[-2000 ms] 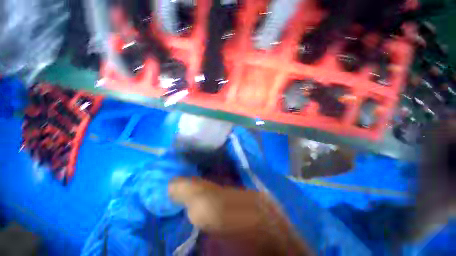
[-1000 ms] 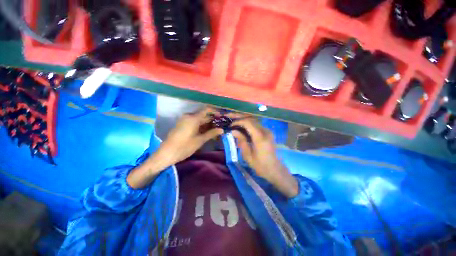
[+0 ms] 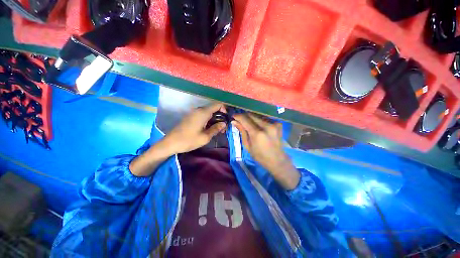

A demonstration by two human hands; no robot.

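Observation:
My left hand and my right hand meet just below the bench edge, in front of my chest. Their fingertips close on a small, dark, glossy watch part with a curved black edge. The fingers hide most of it, so its exact form cannot be told. The orange-red foam tray lies on the bench above my hands. A round watch head with a grey face sits in a pocket at its right, beside a crossing black strap.
The green bench edge crosses above my hands. A rectangular silver-framed piece sticks out over it at the left. A second red tray with black parts lies lower left. A brown box is below the bench.
The view was blurred at first, with one hand low by the chest. Both hands then came together at the dark part and remain there. The tray has shifted slightly in the picture.

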